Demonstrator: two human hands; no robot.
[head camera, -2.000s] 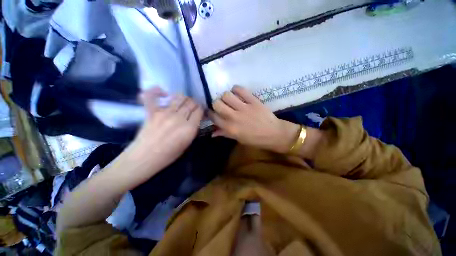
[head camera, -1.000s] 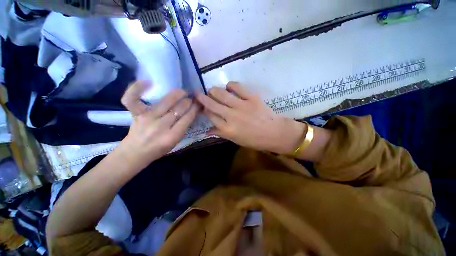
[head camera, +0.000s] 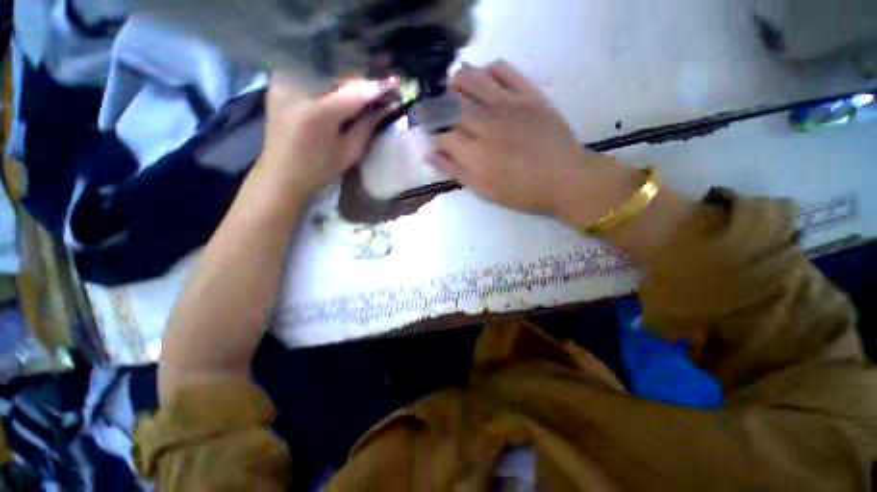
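The sewing machine head (head camera: 385, 34) is at the top, blurred. My left hand (head camera: 322, 130) is just below it, fingertips near the needle area. My right hand (head camera: 510, 135) is on the other side of that area, fingers bent, beside a small grey piece (head camera: 439, 113) between the hands. Blur hides whether either hand grips the cloth. Navy and pale garment panels (head camera: 173, 207) lie to the left of my left forearm.
The white table (head camera: 433, 235) has a printed ruler tape (head camera: 462, 281) along its front edge. A green-blue shiny item (head camera: 825, 112) lies at the right. A blue cloth or bin (head camera: 664, 365) shows below the table. Fabric pieces (head camera: 72, 423) are at lower left.
Both hands have moved up from the table's front edge to the needle area. The pale cloth with the navy edge no longer reaches the front edge. The view has shifted, and the machine head shows more.
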